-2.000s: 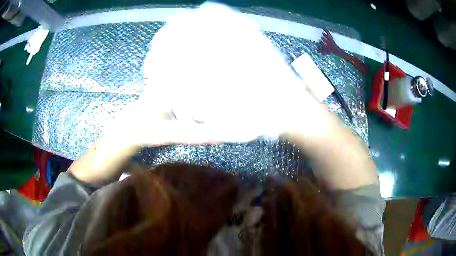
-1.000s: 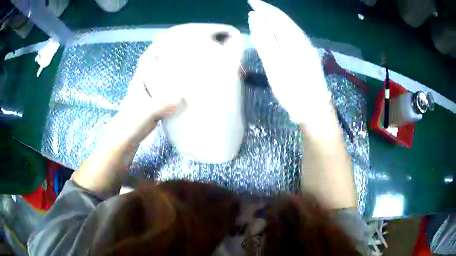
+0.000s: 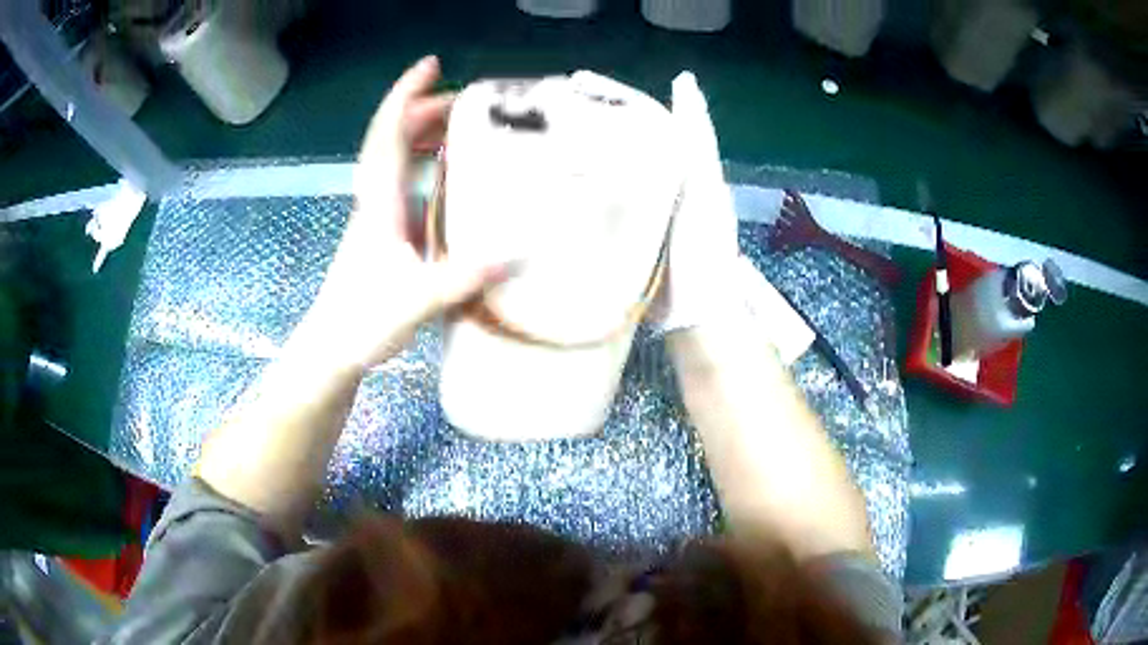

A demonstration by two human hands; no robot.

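Note:
A glaring white housing [image 3: 541, 227] stands or is held over the silvery bubble wrap [image 3: 227, 302], its surface washed out. It has a dark opening near its far end, and an orange-brown strap [image 3: 567, 338] runs across its near side. My bare left hand [image 3: 409, 227] holds its left side, thumb on the front face, fingers on the far left edge. My right hand [image 3: 700, 208], in a white glove, lies flat along its right side with fingers pointing away. Whether the housing touches the wrap cannot be told.
A white block [image 3: 778, 321] and a thin black stick [image 3: 837, 363] lie right of my right hand. A dark red forked piece [image 3: 825, 239] lies behind them. A red tray [image 3: 925, 340] with a bottle [image 3: 1001, 302] is at the right. Other housings [image 3: 227, 63] stand at the back.
My right hand was raised away from the housing a second ago and is now against its right side. The housing has turned, showing the strap across its front. My left hand has shifted along its left side.

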